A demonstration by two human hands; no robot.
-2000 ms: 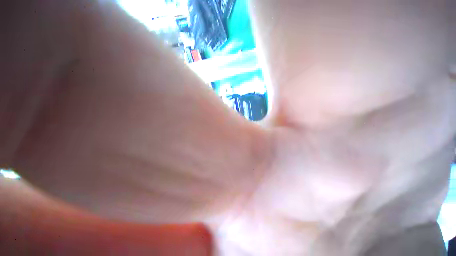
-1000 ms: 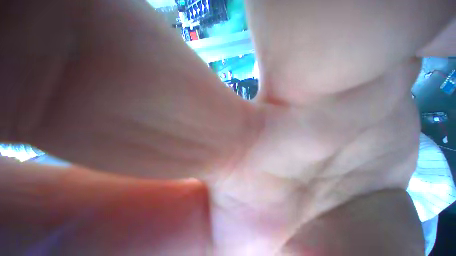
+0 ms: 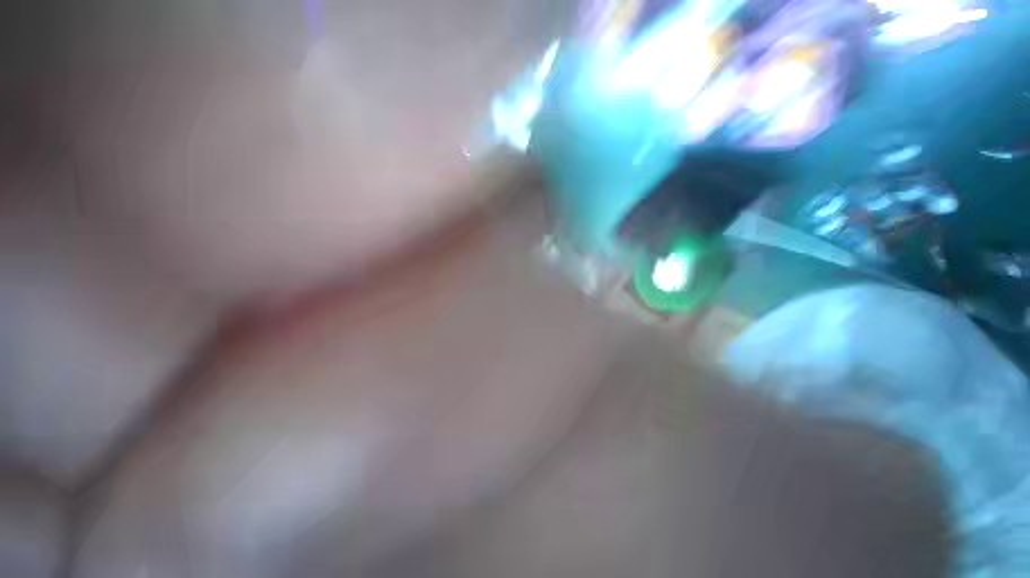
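Note:
A very large, blurred bare hand [image 3: 339, 373] fills the left and lower part of the view, right in front of the camera. I cannot tell whether it is my left hand or my right hand, and its fingertips and grip are unclear. Blurred pink-and-purple pieces [image 3: 791, 96] with orange-yellow spots, probably printed housings, lie at the top. A small heap of glinting silver-blue parts [image 3: 887, 203], perhaps circuit boards, lies at the right. No hand is seen touching them.
A dark unit with a green round centre [image 3: 683, 274] and a bright glint shows beside the hand's edge. Pale blue-white fabric [image 3: 881, 356], perhaps a sleeve, curves across the lower right. The shiny green mat [image 3: 937, 102] shows behind, with thin strands at the right.
The hand has shifted left and down across the view, and the gap between fingers is gone. The view now shows the bench parts, green-centred unit and more pale fabric at the right.

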